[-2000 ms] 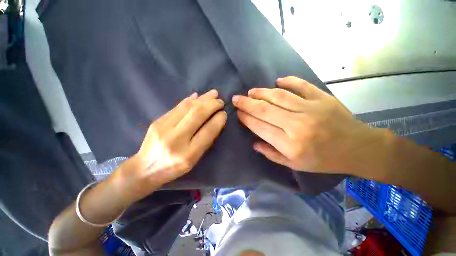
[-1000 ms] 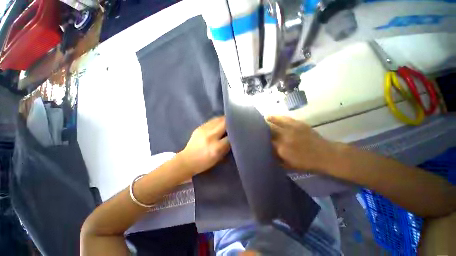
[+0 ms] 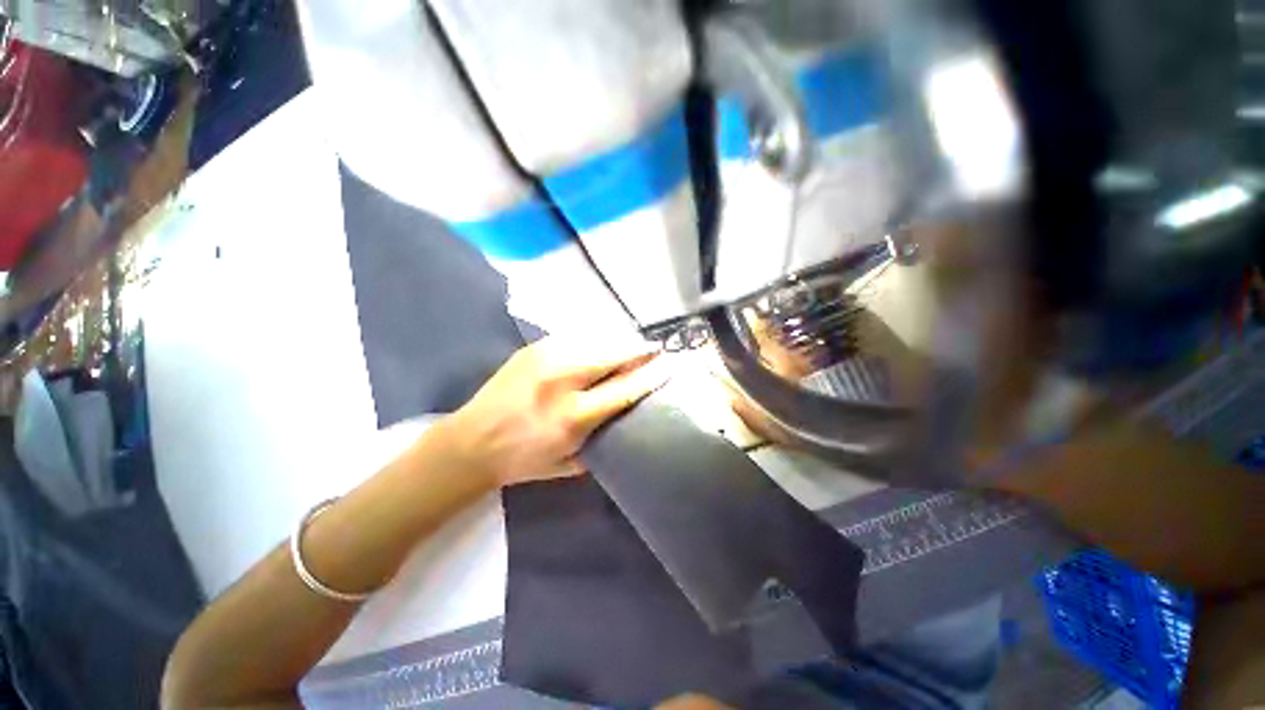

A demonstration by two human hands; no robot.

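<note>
The dark grey garment panel (image 3: 569,596) lies folded on the white table below the sewing machine head (image 3: 583,139), its lower end over the front edge. My left hand (image 3: 541,409) presses on the panel, fingertips close to the presser foot (image 3: 680,337). My right hand (image 3: 777,388) is beside the needle area on the right, mostly hidden behind a curved dark machine part and blurred; its grip cannot be seen. The knurled round part (image 3: 853,386) is right of the foot.
A red plastic basket (image 3: 42,153) is at the left rear. Dark grey pieces (image 3: 97,596) hang at the left table edge. A ruler strip (image 3: 943,527) runs along the front edge. A blue plastic crate (image 3: 1124,624) is at the lower right. A large blurred dark machine part fills the upper right.
The view has moved closer to the machine head. The folded panel now has its upper part under the head, and both hands are nearer the needle. The scissors are no longer visible.
</note>
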